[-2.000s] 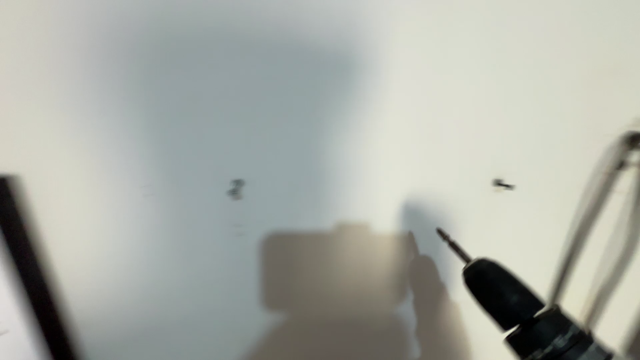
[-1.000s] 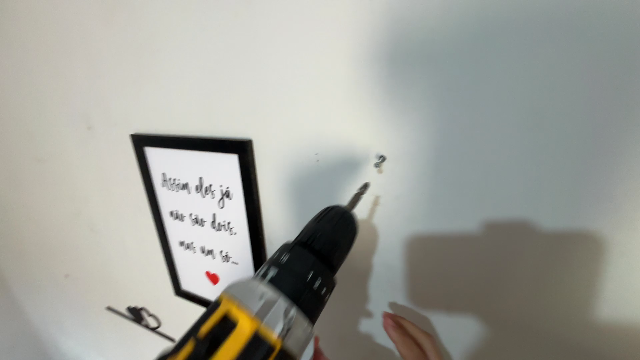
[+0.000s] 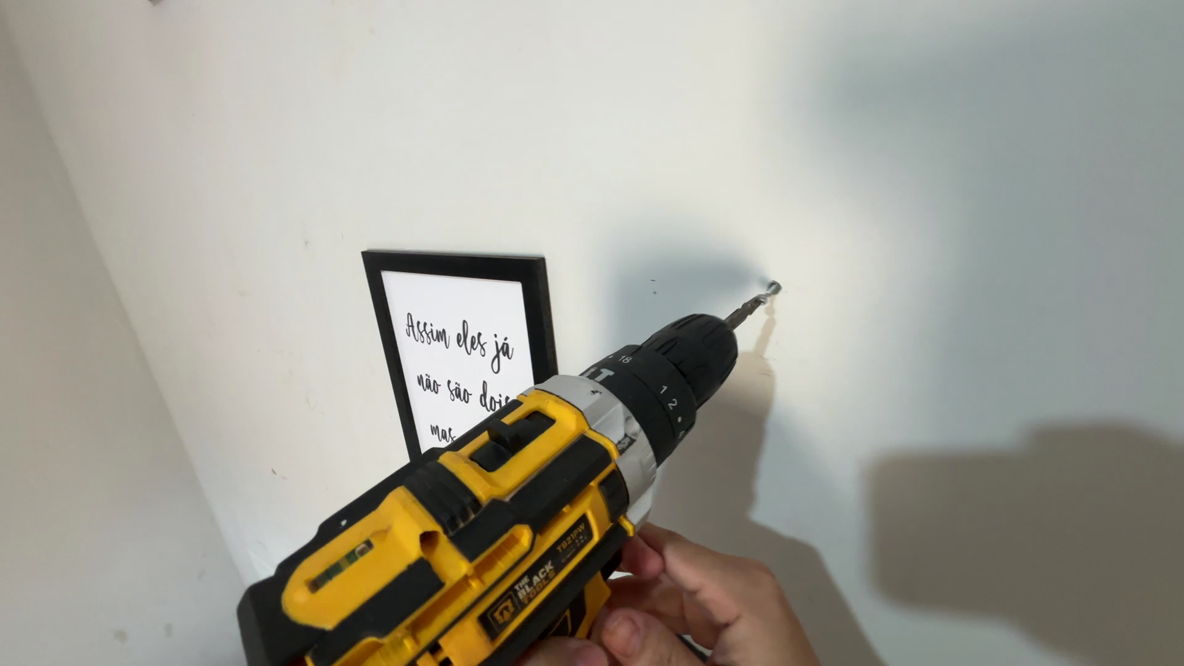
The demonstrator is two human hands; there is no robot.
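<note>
A yellow and black The Black Tools cordless drill [image 3: 462,518] angles up from the lower left. The screwdriver bit [image 3: 747,311] in its chuck meets, or nearly meets, the head of a screw [image 3: 774,288] in the white wall. My right hand [image 3: 712,601] comes in from the bottom, its fingers bent around the drill's grip under the body; the drill hides part of the hold. At the bottom edge another fingertip [image 3: 566,653] touches the drill's underside; it may be my left hand's, but the rest is out of frame.
A black picture frame [image 3: 388,370] with lettering on white paper hangs on the wall [image 3: 573,120], left of the screw and partly behind the drill. A wall corner runs down the left side. Shadows fall across the wall at the right.
The view has swung well to the left since two seconds ago. From one second ago to now, the bit has come up to the screw, and the hand has moved in against the drill.
</note>
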